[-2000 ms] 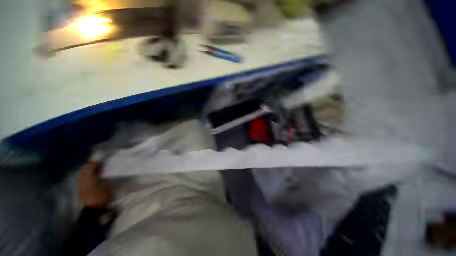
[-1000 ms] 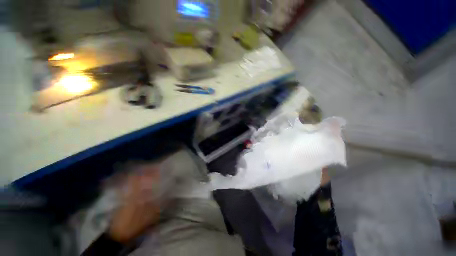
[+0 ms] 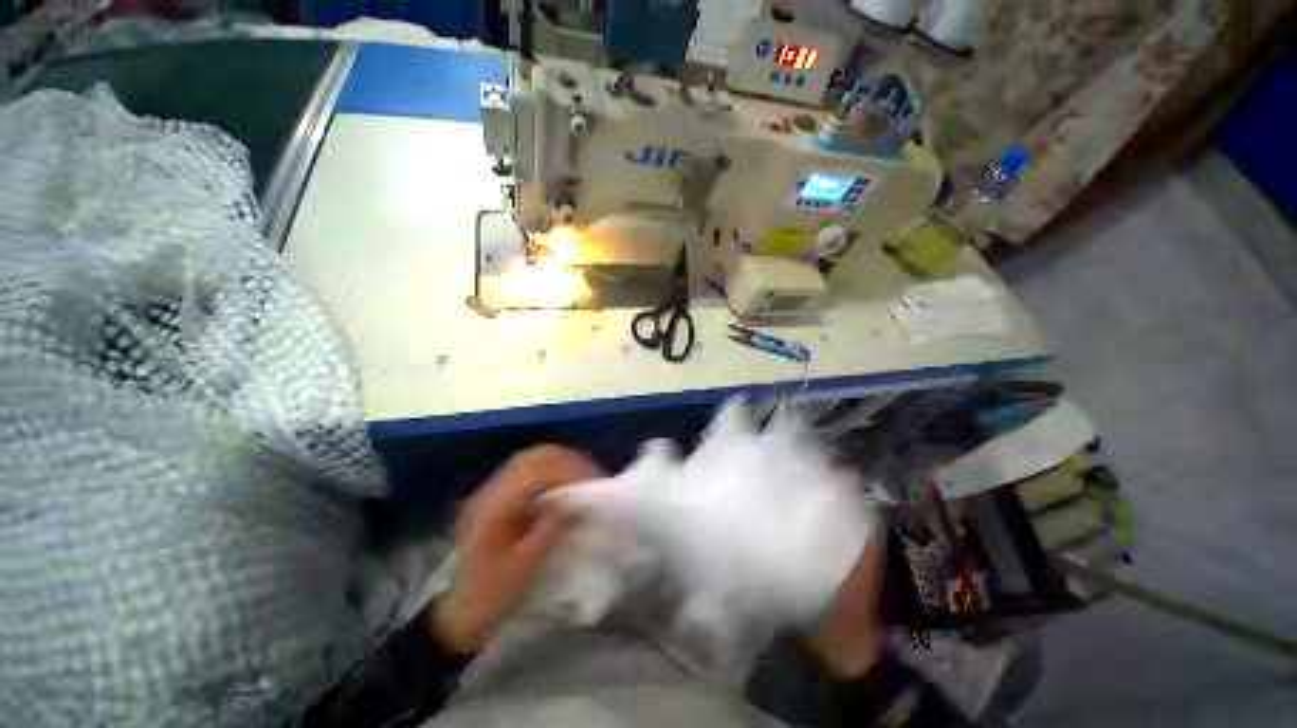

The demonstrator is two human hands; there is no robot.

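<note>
A bunched white ruffle trim (image 3: 754,519), blurred by motion, is above my lap in front of the table's blue edge. My left hand (image 3: 515,533) is closed on the trim's left end. My right hand (image 3: 854,605) is at the bundle's right side, blurred and partly hidden by it; the trim rests against it and it appears to hold it. The white openwork fabric (image 3: 157,469) lies in a large heap at the left.
The sewing machine (image 3: 640,157) stands behind, its lamp lit at the needle. Black scissors (image 3: 667,320), blue snips (image 3: 770,343) and a cream box (image 3: 777,287) lie on the table (image 3: 427,341). A cluttered side tray (image 3: 1017,548) is at the right.
The view has swung left and up, bringing the machine and mesh heap in. The trim went from stretched out between the hands to a bunch, with the hands closer together.
</note>
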